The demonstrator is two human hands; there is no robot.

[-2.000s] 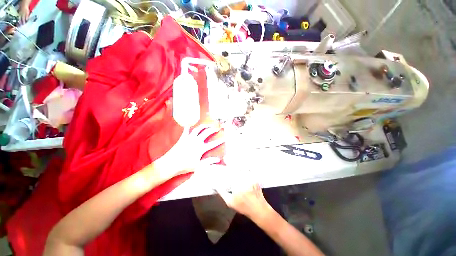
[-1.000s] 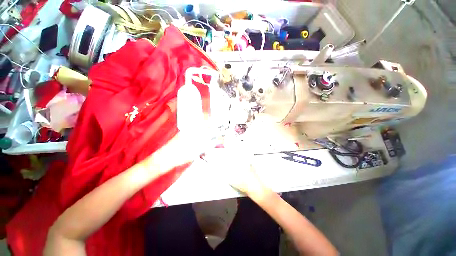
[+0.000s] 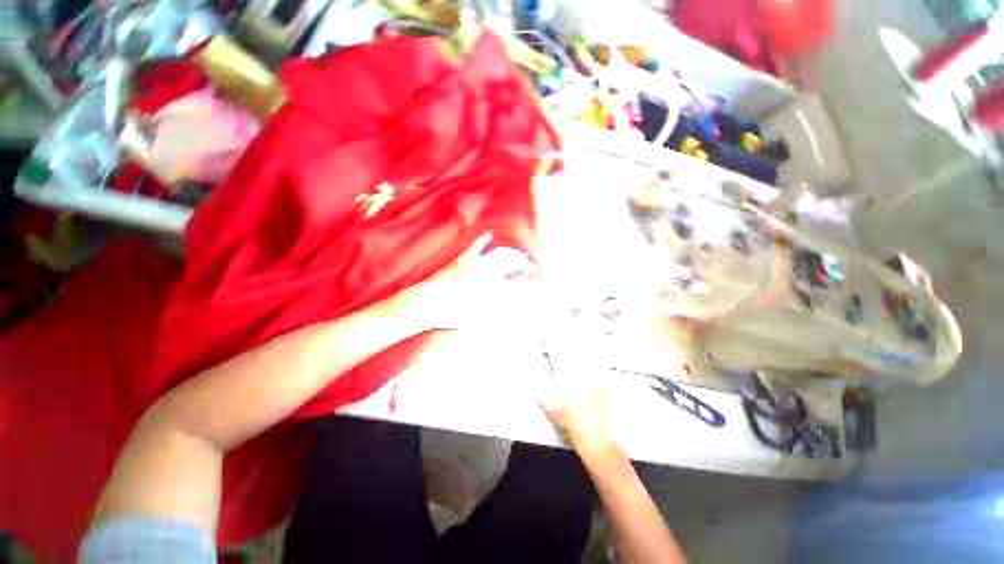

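The red garment [image 3: 319, 231] is heaped on the left of the white machine table and hangs over its front edge. Yellow lettering [image 3: 375, 198] shows on it. My left hand [image 3: 479, 286] lies at the garment's right side, left of the cream sewing machine [image 3: 760, 275]. My right hand [image 3: 567, 391] is on the table in front of the machine head. Both hands are overexposed and blurred, so the fingers and anything in them cannot be made out. The needle area is washed out by glare.
Dark snips [image 3: 688, 402] lie right of my right hand. Black-handled scissors [image 3: 774, 416] lie at the machine's base. A rear tray [image 3: 727, 72] holds spools and dark cones. A white tray [image 3: 105, 204] with pink and red scraps stands at the left.
The view has turned, so the scene sits tilted and the machine lies farther right. My left hand now lies beside the garment's right side, higher relative to my right hand. Red cloth shows at the top right.
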